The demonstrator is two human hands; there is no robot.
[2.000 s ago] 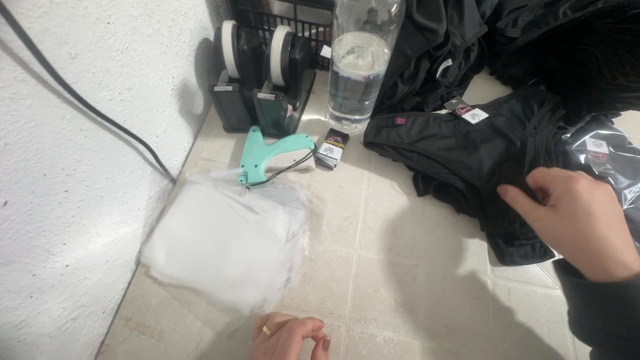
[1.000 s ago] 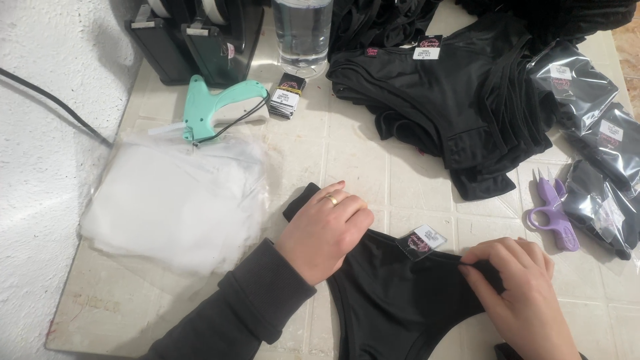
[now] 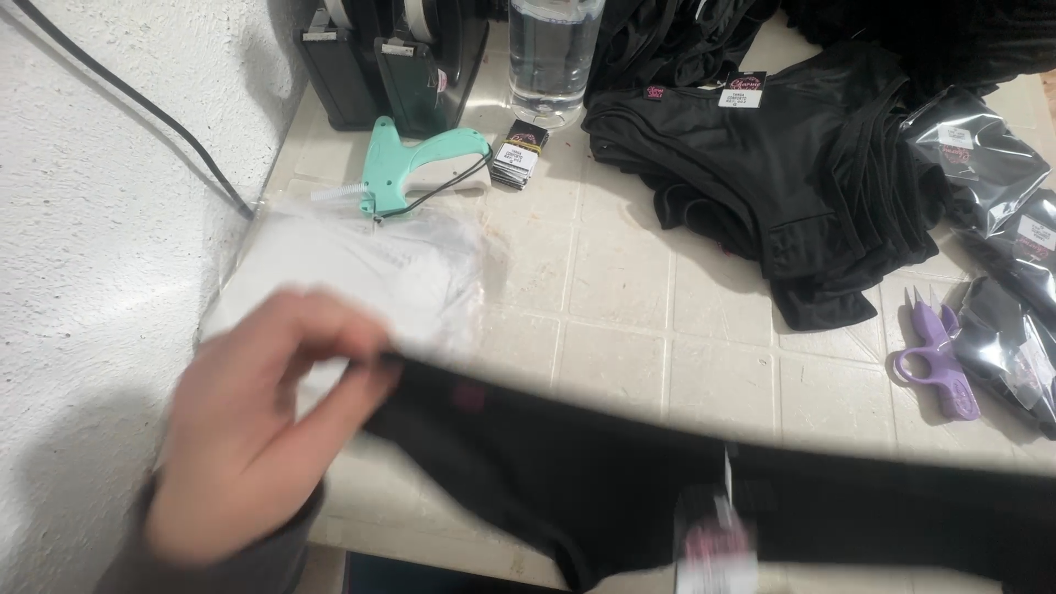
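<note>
My left hand (image 3: pixel 264 429), blurred, pinches one end of the waistband of a black panty (image 3: pixel 610 470) between thumb and fingers. The garment stretches rightward past the frame's edge, its hang tag (image 3: pixel 716 544) dangling in front. My right hand is out of view. Beyond the left hand lie clear plastic bags (image 3: pixel 371 272) in a flat stack, with a teal tagging gun (image 3: pixel 400 169) at their far edge. Beside the gun is a banded stack of hang tags (image 3: pixel 520 155). A pile of black panties (image 3: pixel 767 165) with a tag on top lies at the back right.
Two black tape dispensers (image 3: pixel 412 74) and a clear bottle of liquid (image 3: pixel 551 66) stand at the back. Purple thread snips (image 3: pixel 939 363) lie at the right beside bagged black garments (image 3: pixel 1002 322). A textured white wall (image 3: pixel 107 206) with a black cable (image 3: pixel 157 107) borders the left.
The black panty, held low over the table by both hands a second ago, is now lifted and stretched sideways. My left hand has moved left with it; my right hand has left the view.
</note>
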